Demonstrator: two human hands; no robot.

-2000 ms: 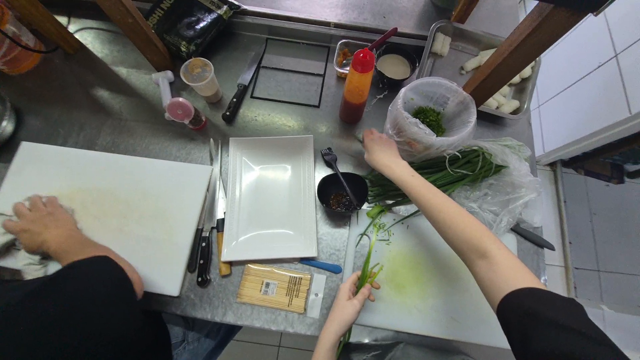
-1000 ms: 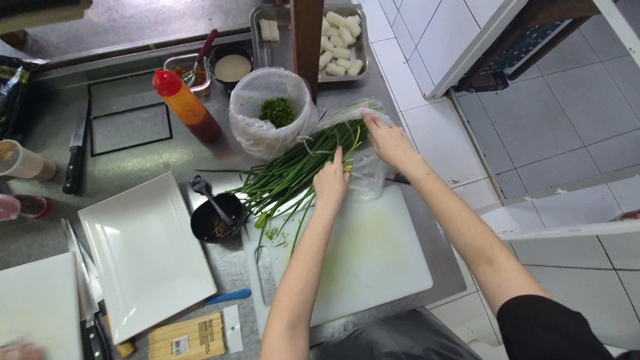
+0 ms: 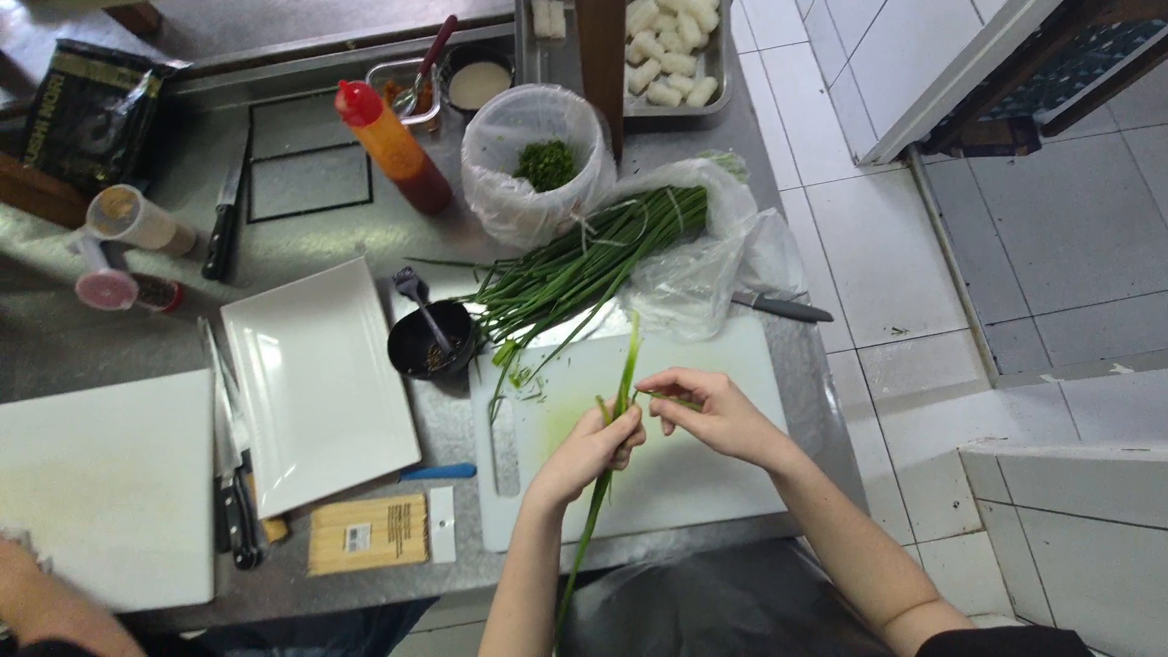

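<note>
My left hand [image 3: 598,447] is closed around a few long green chive stalks [image 3: 591,520] above the white cutting board [image 3: 730,493]. Their pale ends stick up past its fingers, and the leaves hang below. Just to its right, my right hand [image 3: 712,411] pinches a thin green strand between thumb and fingers. A big bundle of chives [image 3: 593,246] lies behind the board, partly inside a clear plastic bag [image 3: 703,283]. Green trimmings [image 3: 520,374] are scattered at the board's upper left corner.
Behind stand a bag-lined container [image 3: 493,182] of chopped greens and a red-capped sauce bottle [image 3: 392,146]. Left are a black bowl [image 3: 401,347], a white plate [image 3: 319,392], and knives [image 3: 239,511]. A grey-handled knife [image 3: 794,308] lies right. A co-worker's arm [image 3: 55,602] is at lower left.
My hands have moved from the chive bundle and plastic bag toward me, over the board. My left hand now holds stalks, and my right has let go of the bag. The view has shifted.
</note>
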